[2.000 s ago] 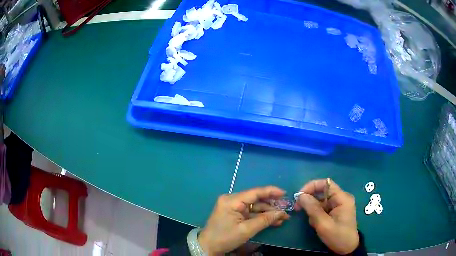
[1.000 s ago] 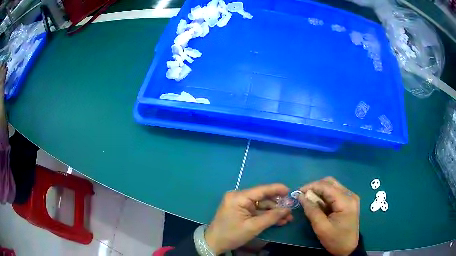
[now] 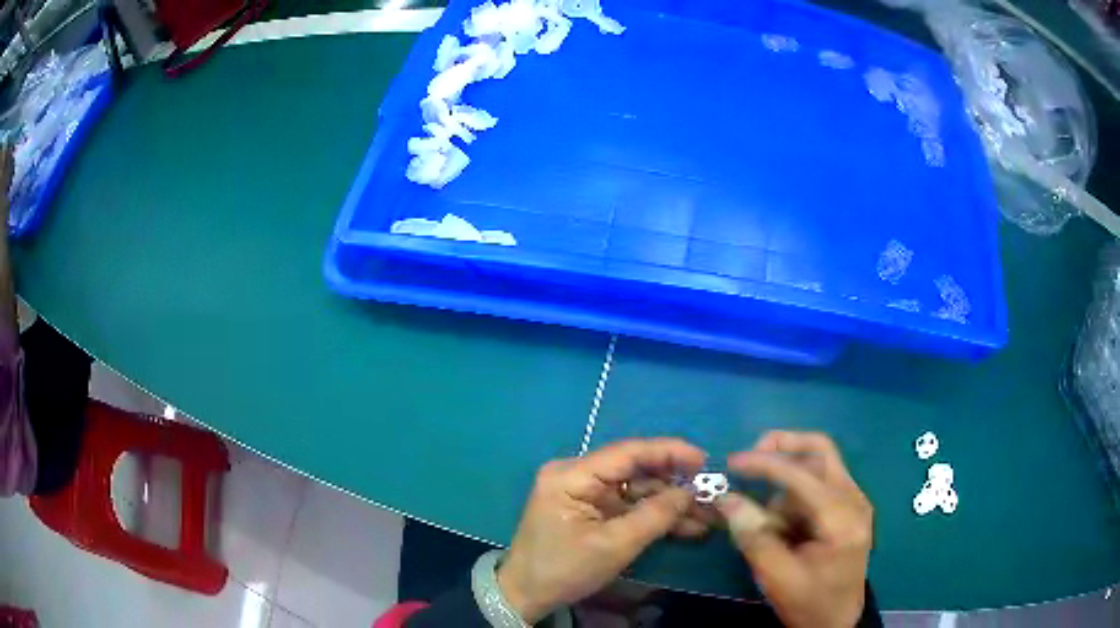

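A white holed insert shows flat at the fingertips of my left hand, dark holes facing up. The clear housing is mostly hidden by fingers and hard to make out around the insert. My left hand pinches these small parts. My right hand is close on the right, its thumb and forefinger bent towards the insert and slightly blurred. I cannot tell whether it touches the insert or holds the stick. More white inserts lie in a small loose cluster on the green mat to the right.
A large blue tray stands beyond my hands, with milky covers heaped at left and clear housings at right. A clear bag lies beyond it. A blister tray is at far right. A red stool stands lower left.
The insert was edge-on between both hands and now lies flat at my left fingertips. My right fingers have spread, and the stick seen earlier in that hand is no longer clearly visible.
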